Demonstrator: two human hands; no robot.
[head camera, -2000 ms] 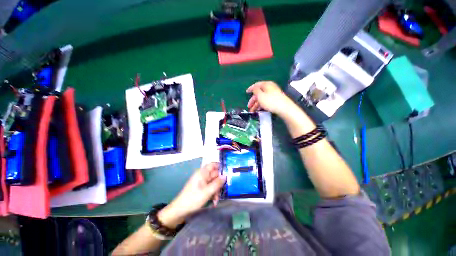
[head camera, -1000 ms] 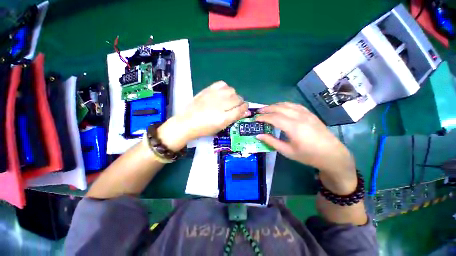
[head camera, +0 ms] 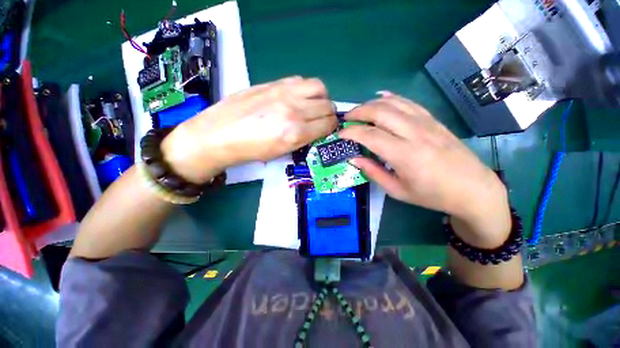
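A black housing (head camera: 303, 238) lies on a white foam pad (head camera: 275, 221) in front of me, with a blue battery pack (head camera: 333, 234) in its lower half. A green circuit board (head camera: 333, 178) with a digit display (head camera: 338, 152) sits over its upper half, slightly tilted. My left hand (head camera: 272, 122) has its fingertips together at the board's top left edge; what they pinch is hidden. My right hand (head camera: 415, 149) holds the board's right side, fingers over the top edge and thumb beside the display.
A second unit (head camera: 180, 71) lies on a white pad at upper left, red wires sticking up. Red foam sheets (head camera: 51, 149) and waiting units stand at far left. A screw feeder (head camera: 489, 75) stands at upper right, a blue coiled cable (head camera: 552, 183) beside it. A blurred grey shape overlaps the feeder.
Two seconds ago my hands were apart beside the unit; they came together at the board's top. Over the last second they stay there, and the board tilts slightly more. The view has shifted.
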